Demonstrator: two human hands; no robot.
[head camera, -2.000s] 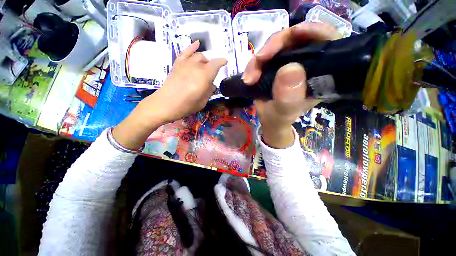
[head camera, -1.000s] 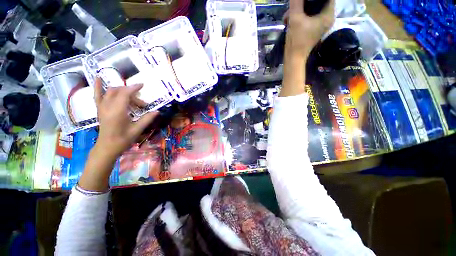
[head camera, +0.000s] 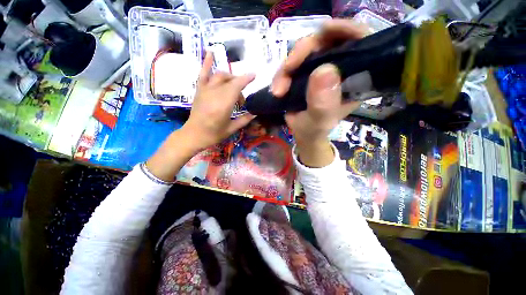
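Note:
Several white camera housings stand side by side on the bench, including one at the left (head camera: 168, 72) with red and black wires inside. My left hand (head camera: 216, 103) lies over the front of the second housing (head camera: 248, 34), fingers spread, index finger at its inner part. Nothing shows in its grip. My right hand (head camera: 317, 98) is closed around a black power screwdriver (head camera: 375, 60) with a yellow part at its rear. The screwdriver lies nearly level, its tip beside my left fingers at the housing's front edge. The exact tip contact is hidden.
White units with black camera heads (head camera: 72, 53) stand at the left. A red-and-black wire bundle (head camera: 284, 8) and a pinkish bag (head camera: 369, 8) lie behind. Blue parts (head camera: 513, 86) are at the far right. Printed sheets (head camera: 254, 167) cover the bench front, and an open carton (head camera: 43, 213) is at lower left.
Since one second ago, my right hand has come from the upper right to the centre, with the screwdriver now clearly in view. My left hand is now at the second housing. The camera view has shifted.

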